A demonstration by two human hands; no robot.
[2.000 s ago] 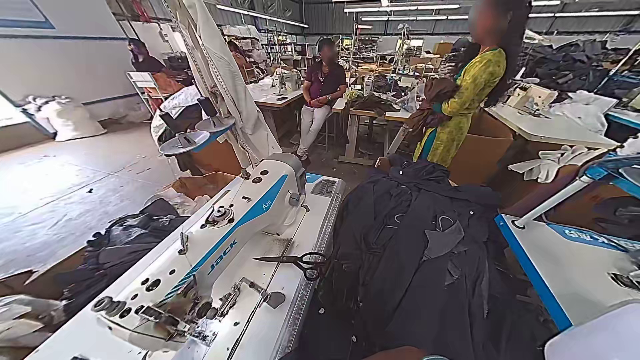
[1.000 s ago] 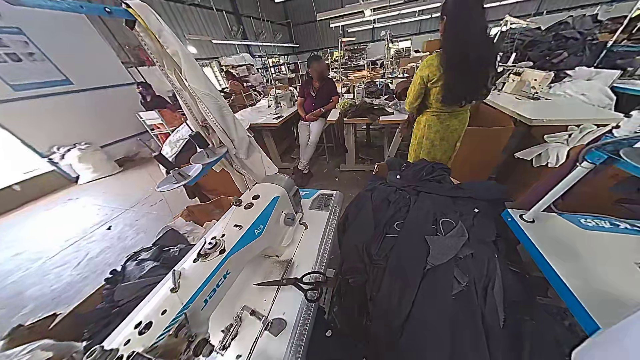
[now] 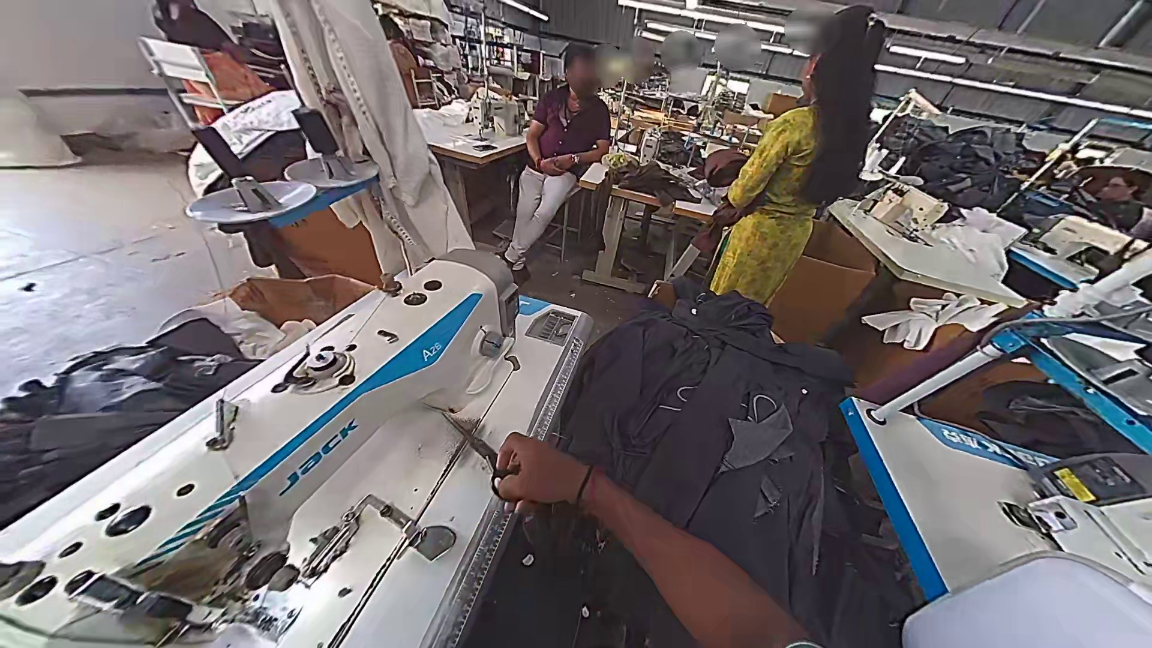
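Note:
My right hand (image 3: 542, 472) comes in from the lower right and is closed on the handles of a pair of dark scissors (image 3: 470, 436). The blades point up and left over the white bed of a Jack industrial sewing machine (image 3: 378, 378), just below its arm. Beside the bed, under my forearm, lies a big heap of dark garments (image 3: 666, 423) with a loose grey fabric piece (image 3: 758, 436) on top. The needle and presser foot parts (image 3: 346, 540) are nearer to me, left of my hand. My left hand is out of view.
Another machine table with a blue edge (image 3: 891, 504) stands at the right. A carton (image 3: 301, 301) and dark cloth (image 3: 117, 387) lie left of the machine. Two people, one leaning at a table (image 3: 472, 151), one standing in yellow (image 3: 765, 198), are beyond the heap; another person is far right.
My right hand has come into view and taken hold of the scissors, which lay on the machine bed. The person in yellow has turned and now stands side-on.

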